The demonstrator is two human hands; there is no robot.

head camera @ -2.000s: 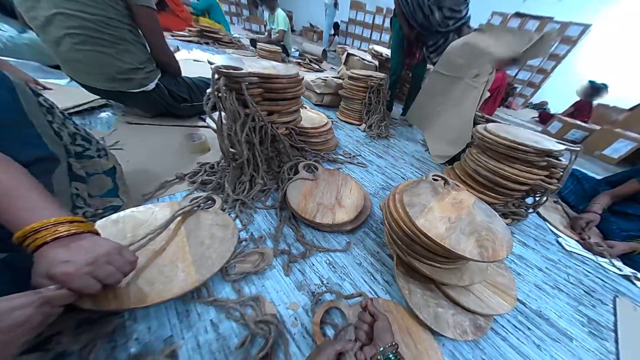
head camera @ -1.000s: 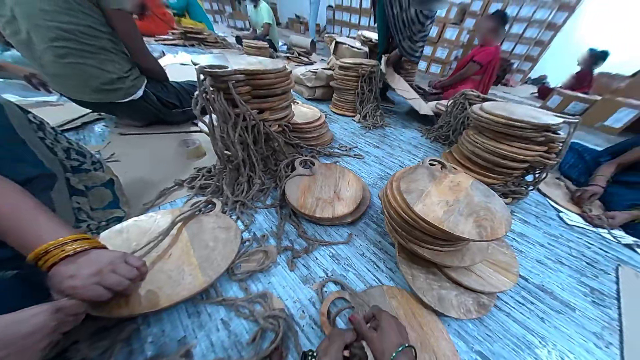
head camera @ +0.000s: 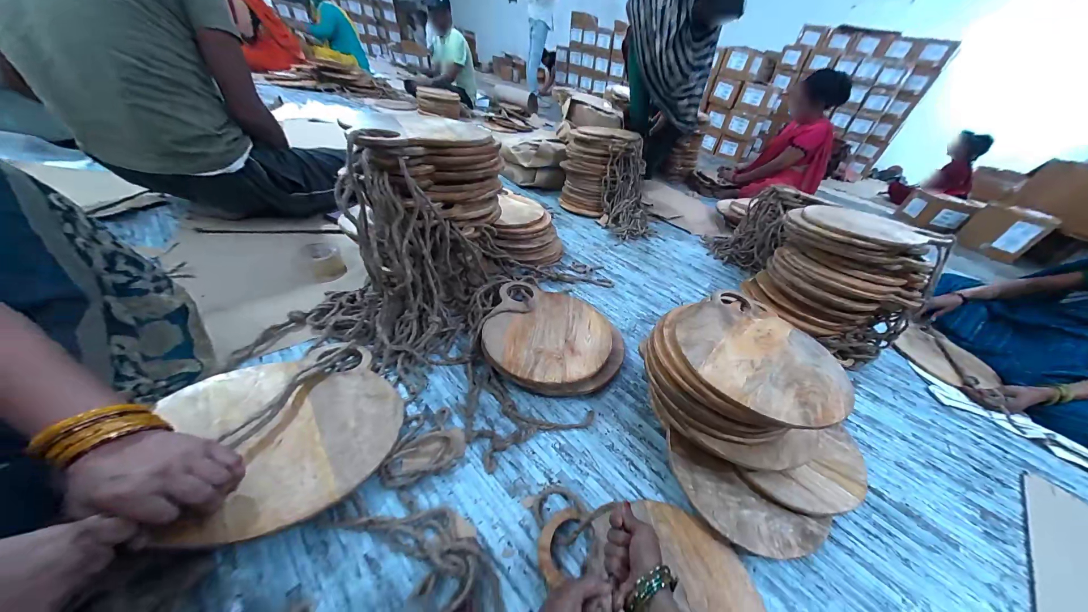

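Note:
At the bottom centre, my right hand [head camera: 633,544], with green bangles at the wrist, is a closed fist on a jute rope [head camera: 557,501]. My left hand [head camera: 578,592], partly cut off by the frame edge, pinches close against it at the rope. Both are over a round wooden board [head camera: 701,552] whose ring handle [head camera: 552,544] has the rope looped through it. The rope's ends are hidden in my fingers. Up and right of my hands is a stack of round boards [head camera: 765,365]; straight ahead, a small board pile [head camera: 552,340] has rope at its handle.
On the left, a co-worker's hand [head camera: 153,476] with yellow bangles works rope on another board [head camera: 280,442]. Tangled ropes [head camera: 408,280] hang from a tall board stack [head camera: 459,161]. Loose rope [head camera: 442,544] lies on the floor. Another stack [head camera: 850,263] and a co-worker are at the right.
My right hand has closed into a raised fist since one second ago, when its fingers were lower and spread over the board. The standing co-worker has lowered the brown sheet held up two seconds ago.

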